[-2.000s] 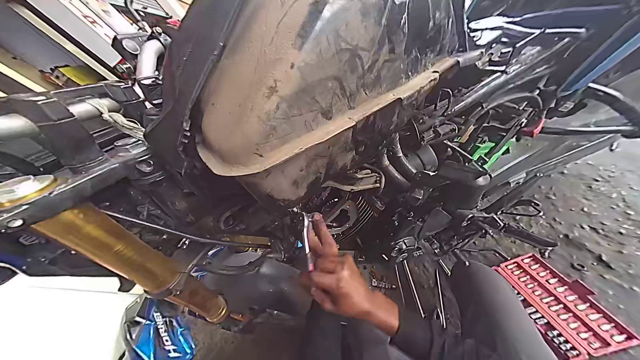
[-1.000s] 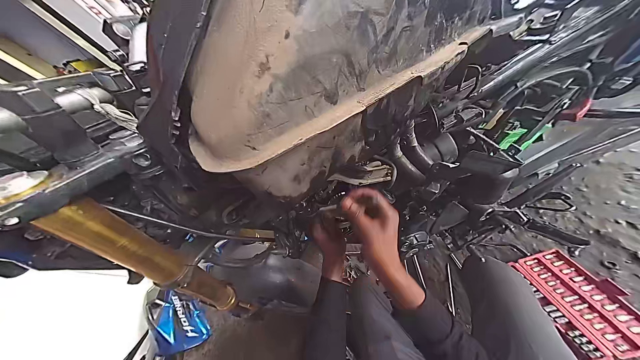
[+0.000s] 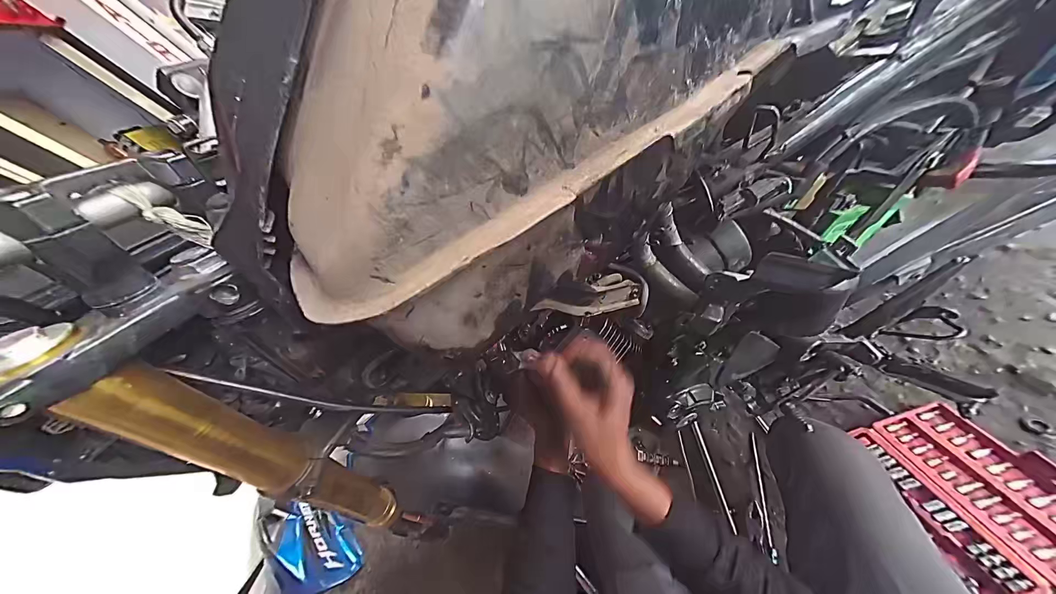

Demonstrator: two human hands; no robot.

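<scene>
Both my hands are at the motorcycle engine point(image 3: 615, 338), low under the worn, tan-edged fuel tank point(image 3: 511, 148). My right hand point(image 3: 590, 388) has its fingers bent close together, and blur hides whether anything is between them. My left hand point(image 3: 536, 408) lies just beside and behind it, mostly hidden by the right hand and in shadow. A pale metal bracket or cover point(image 3: 598, 295) shows just above the hands.
A gold fork tube point(image 3: 190, 433) crosses the lower left, near a blue bodywork panel point(image 3: 313, 549). Black hoses point(image 3: 672, 264) run right of the hands. A red socket set case point(image 3: 961, 487) lies on the ground at right, beside my knee. Long metal rods or tools point(image 3: 714, 474) lie below the engine.
Two seconds ago one hand held a shiny metal tool at the engine; a second ago both hands were there together, as now. The tool no longer shows plainly.
</scene>
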